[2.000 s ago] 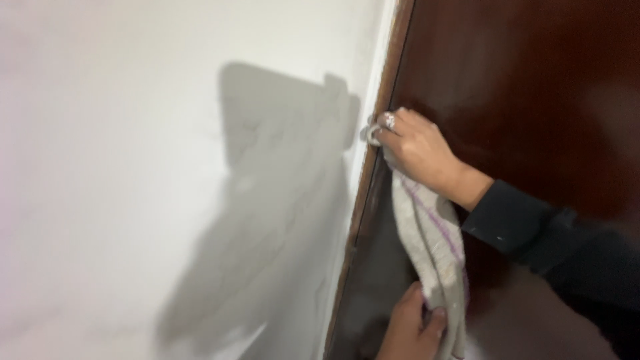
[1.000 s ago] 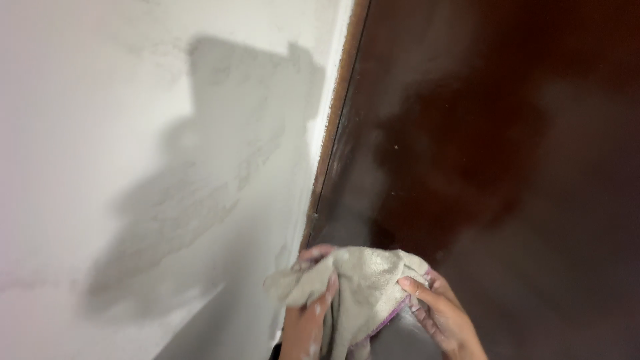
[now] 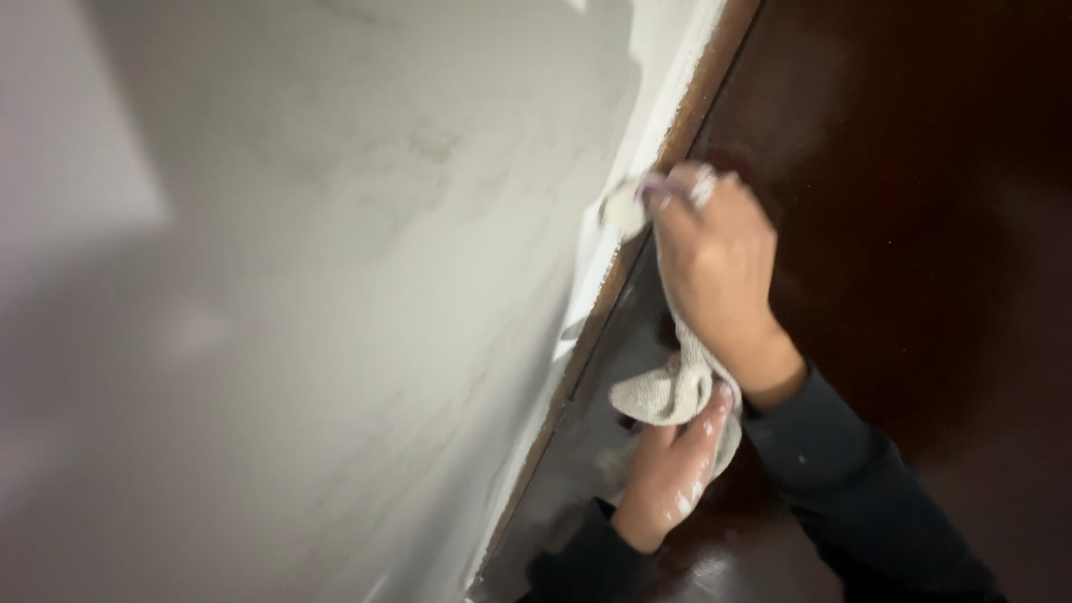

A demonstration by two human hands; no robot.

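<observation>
My right hand (image 3: 720, 260) pinches one end of a pale knitted cloth (image 3: 657, 398) at the brown wooden trim (image 3: 699, 96) between the white wall and the dark door panel. A bunched tip of the cloth sticks out past my fingers over the white edge. Below it, my left hand (image 3: 670, 473) grips the hanging part of the cloth, and a folded flap shows above its fingers. White smears mark both hands. Whether the cloth tip presses on the trim is blurred.
The white wall (image 3: 360, 276), with faint grey marks and a large shadow, fills the left side. A glossy dark reddish-brown panel (image 3: 921, 276), seemingly a door, fills the right. A narrow dark gap runs beside the trim.
A second ago both hands held the cloth bunched low over the dark panel. My right hand has moved up to the trim with one end, and the cloth is stretched between the hands.
</observation>
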